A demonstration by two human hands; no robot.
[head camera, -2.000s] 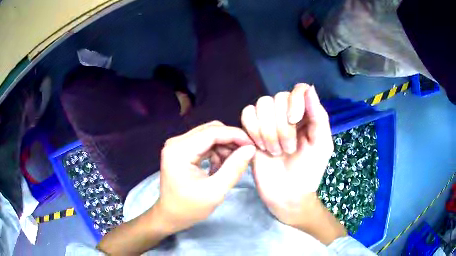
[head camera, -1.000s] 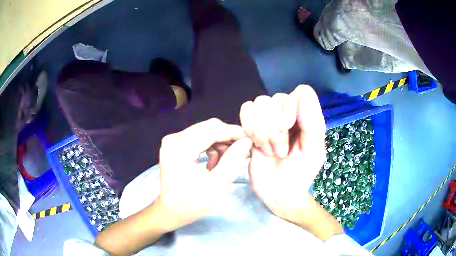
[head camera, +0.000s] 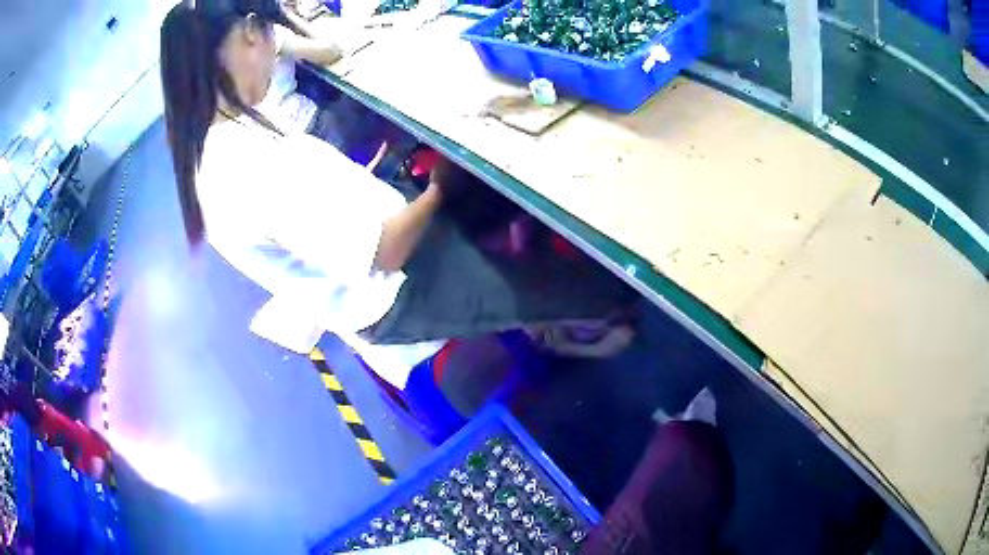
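Note:
Neither of my hands is in the picture. A blue crate stands low at the bottom centre, beside my knee. Dark parts with pale round spots lie in it in rows. On the bench at the top, another blue crate is heaped with green parts. A small whitish cup stands on a stained piece of cardboard beside that crate.
Tan cardboard covers the curved bench, whose green edge runs down to the right. A seated person is at the left, on a blue stool. Yellow-black tape marks the floor. More blue crates stand far left.
The view has swung up and to the left, from my lap to the bench and the seated person. Both hands have left the picture. The crate at the right is out of view.

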